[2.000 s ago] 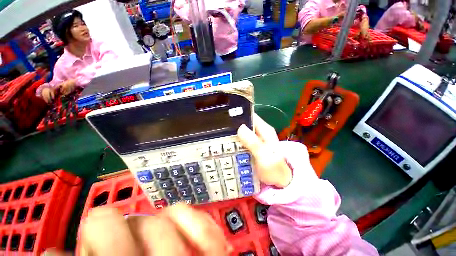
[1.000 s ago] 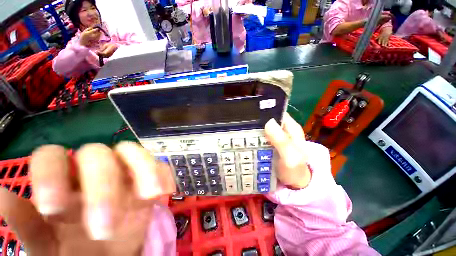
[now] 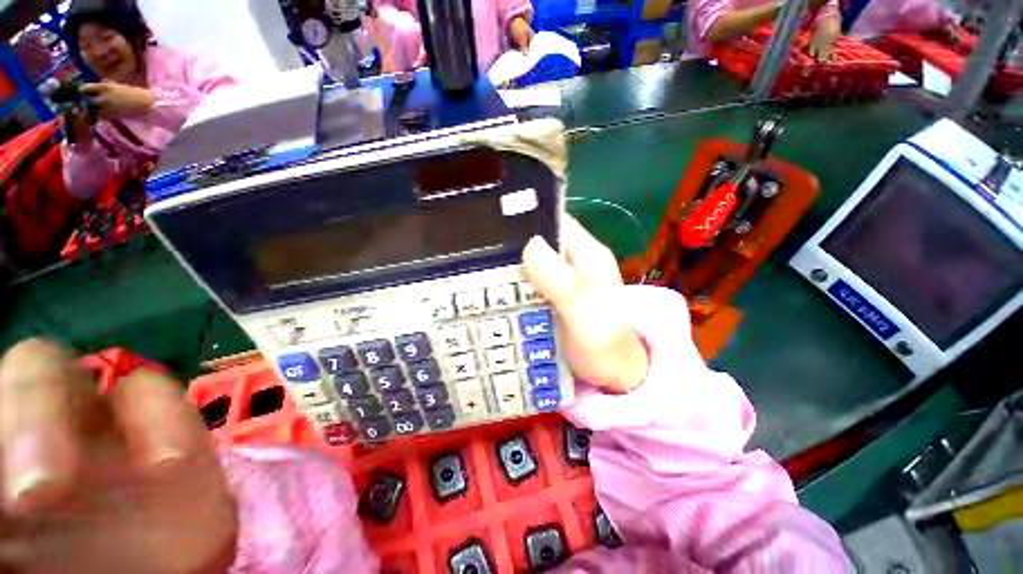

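Note:
My right hand (image 3: 589,308) grips the right edge of a wide desk calculator (image 3: 477,395), thumb on its front, and holds it up over the tray. The calculator's display is dark. My left hand (image 3: 107,471) is at the lower left, blurred and apart from the calculator, with its fingers raised; whether it holds anything cannot be told. Below the calculator, the red tray (image 3: 424,518) holds several small square units (image 3: 517,457) in its pockets. The calculator hides the tray's upper part and most of the blue box behind it.
An orange fixture (image 3: 782,213) with a red clamp handle (image 3: 709,214) stands right of the calculator. A white-framed monitor (image 3: 864,311) is further right. A metal post (image 3: 448,51) rises behind. Several people in pink sit beyond the green bench (image 3: 611,118), with red trays (image 3: 802,70) near them.
My left hand has moved left, away from the calculator, and the sleeve shows more. The calculator appears further left and a little higher in view, still in my right hand.

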